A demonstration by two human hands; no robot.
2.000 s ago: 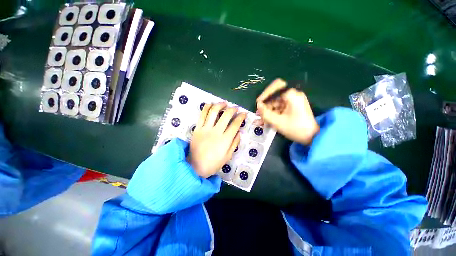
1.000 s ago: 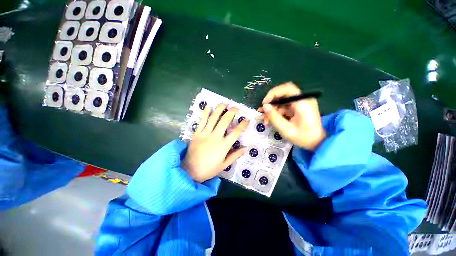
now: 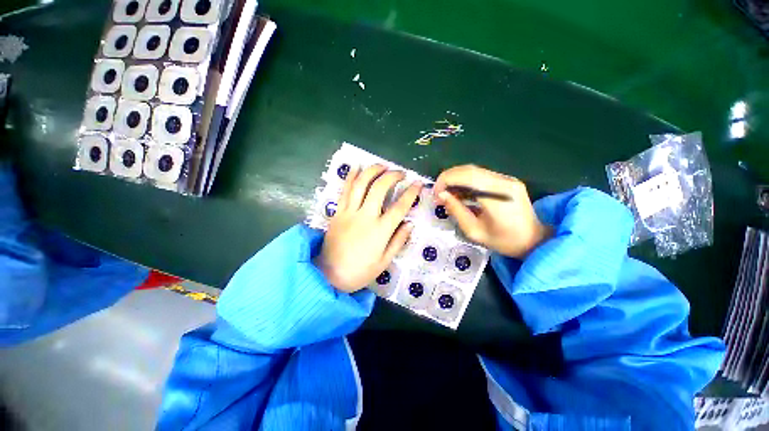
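A white part sheet (image 3: 403,300) with rows of pale rounded pads and black centre discs lies tilted on the dark green bench. My left hand (image 3: 362,231) lies flat on its left part, fingers spread, covering several pads. My right hand (image 3: 493,215) is over the sheet's upper right part and holds a slim black tool (image 3: 485,194) like a pen. The tool's tip is hidden at my fingertips, near a black disc. A small loose heap of gold and silver slivers (image 3: 440,132) lies beyond the sheet.
A thick stack of pad sheets (image 3: 140,101) stands at upper left. A crinkled clear bag (image 3: 670,202) lies at right, a second sheet stack (image 3: 746,311) at far right. White scraps (image 3: 358,82) lie beyond the sheet. Another person's blue sleeve (image 3: 59,261) is at left.
Since two seconds ago the sheet and my left hand have shifted right in view. My right hand has tipped the tool lower and moved a little further over the sheet.
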